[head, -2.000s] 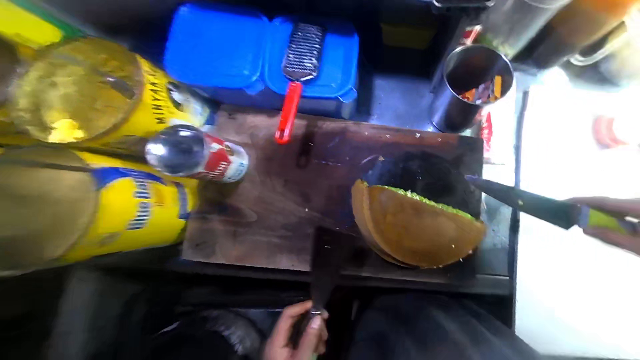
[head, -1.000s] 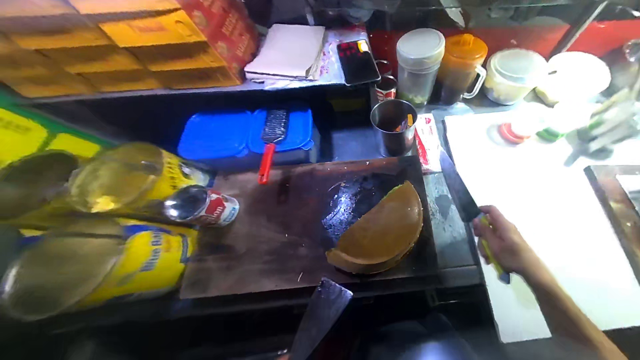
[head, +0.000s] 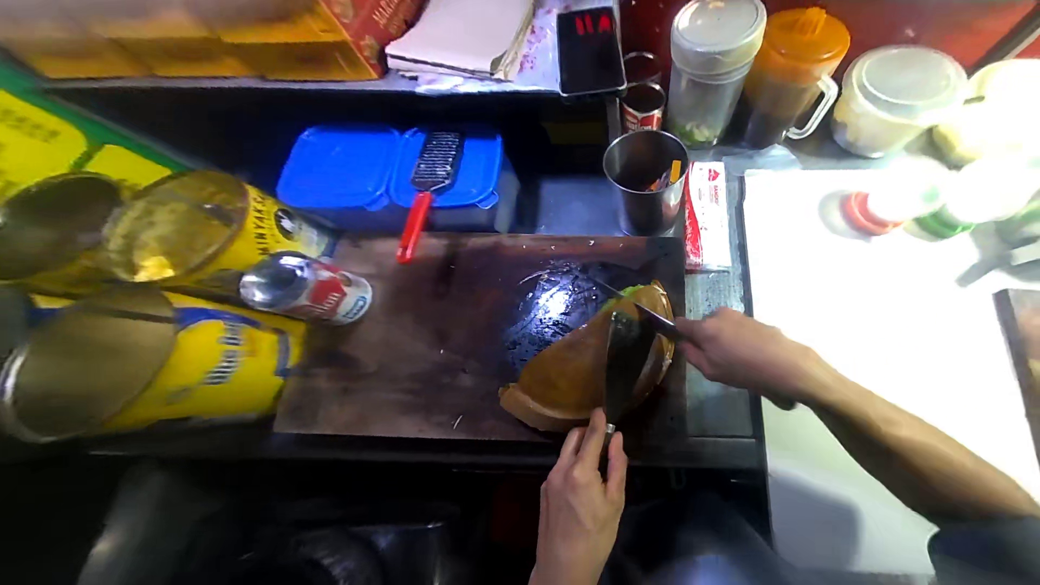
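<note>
A folded brown pancake (head: 569,366) with green filling at its upper edge lies on the right part of a dark wooden board (head: 382,357). My left hand (head: 581,496) grips the handle of a wide metal scraper (head: 627,361), whose blade rests on the pancake. In my right hand (head: 731,349) is a knife (head: 656,319), its blade pointing up and left across the pancake's upper right end. A wet, shiny dark patch (head: 552,305) shows beside the fold. How deep the knife sits is hidden.
Left of the board lie yellow tins (head: 236,357) and a small can (head: 309,288). Behind it are blue-lidded boxes (head: 341,166) with a red-handled grater (head: 431,183), and a steel cup (head: 646,175). A white surface (head: 861,357) with bottles (head: 886,199) is at the right.
The knife in my right hand has moved from over the white surface onto the pancake. The scraper in my left hand has come up from the board's front edge onto the pancake.
</note>
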